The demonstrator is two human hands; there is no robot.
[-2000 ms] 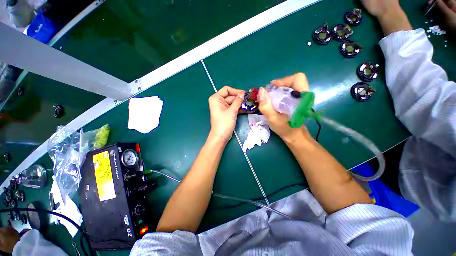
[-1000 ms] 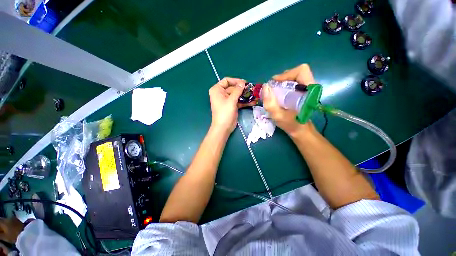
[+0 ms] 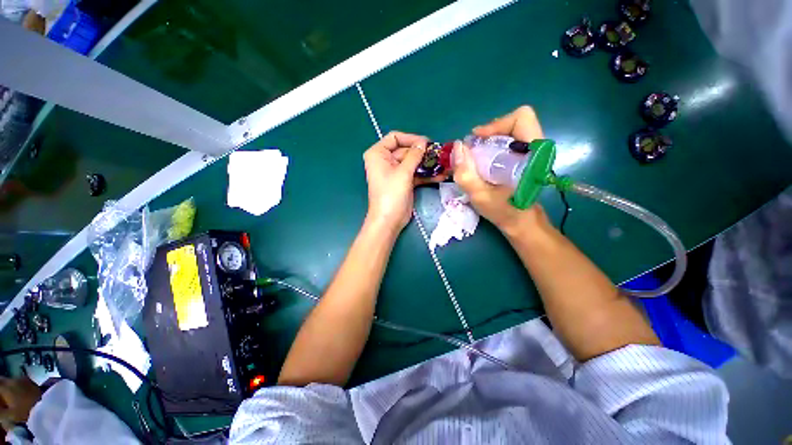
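My left hand [image 3: 391, 178] holds a black round part [image 3: 430, 160] by its edge, above the green bench. My right hand [image 3: 491, 187] holds the pinkish clear dispensing syringe [image 3: 501, 163], tilted toward the part. Its red fitting [image 3: 446, 156] is at the right side of the round part; the tip itself is too small to tell. A green adapter [image 3: 534, 174] caps the rear, and a clear air hose [image 3: 638, 218] curves from it to the right. A crumpled wipe [image 3: 454, 217] lies below my hands.
The black dispensing controller [image 3: 193, 326] stands at left beside a clear plastic bag [image 3: 122, 269]. A white paper sheet [image 3: 257, 181] lies behind it. Several round parts [image 3: 650, 145] lie at upper right. A pale rail [image 3: 347, 71] crosses behind. Other people's sleeves [image 3: 760, 52] show at the right and lower left.
The person at the right has moved: the hands seen earlier are out of view and the sleeve is closer. The view has shifted slightly. My hands keep the same hold on part and syringe.
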